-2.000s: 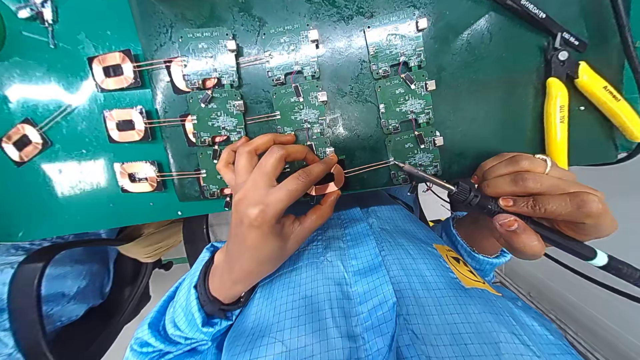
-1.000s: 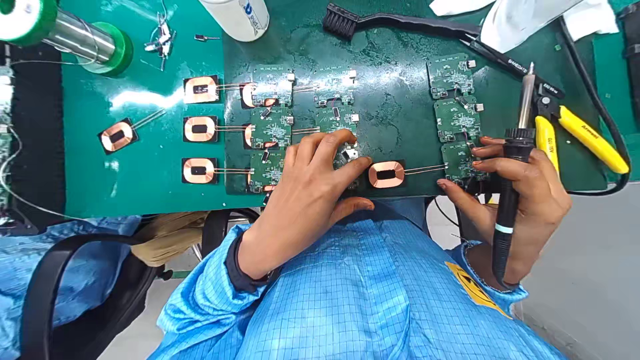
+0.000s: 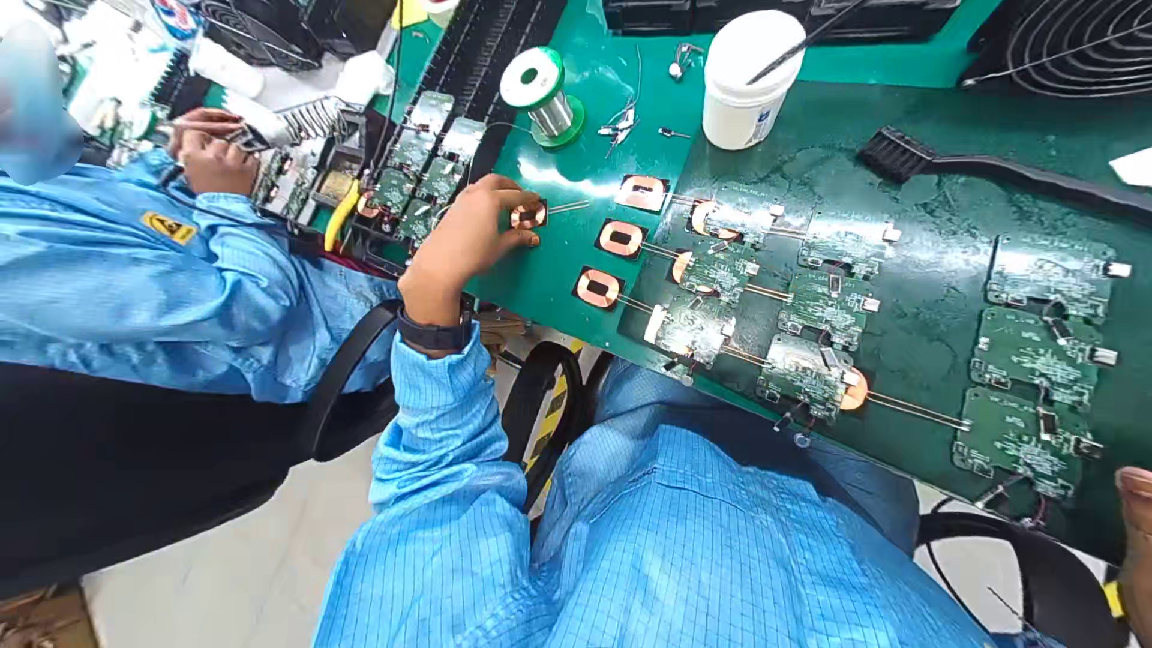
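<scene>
My left hand (image 3: 477, 229) has its thumb and fingers around a copper wire coil (image 3: 529, 214) with two leads, at the left of the green mat. Three more coils on dark square backings, one of them a copper coil (image 3: 598, 287), lie right of it, their leads running toward green circuit boards (image 3: 715, 270). Another coil (image 3: 854, 390) rests partly on a lower board, its leads reaching the lowest circuit board (image 3: 1017, 441) of the right column. Of my right hand (image 3: 1136, 508) only a small part shows at the right edge; what it holds is hidden.
A solder wire spool (image 3: 552, 112), a white tub (image 3: 751, 85) and a black brush (image 3: 981, 166) stand or lie behind the boards. At the left, a co-worker's hands (image 3: 216, 153) are over another work area with circuit boards (image 3: 418, 171). A fan (image 3: 1071, 45) is at the back right.
My left hand has moved left from beside the coil near the middle boards to the lone coil at the far left. My right hand, earlier holding a soldering iron, is now mostly out of view. The view has swung left.
</scene>
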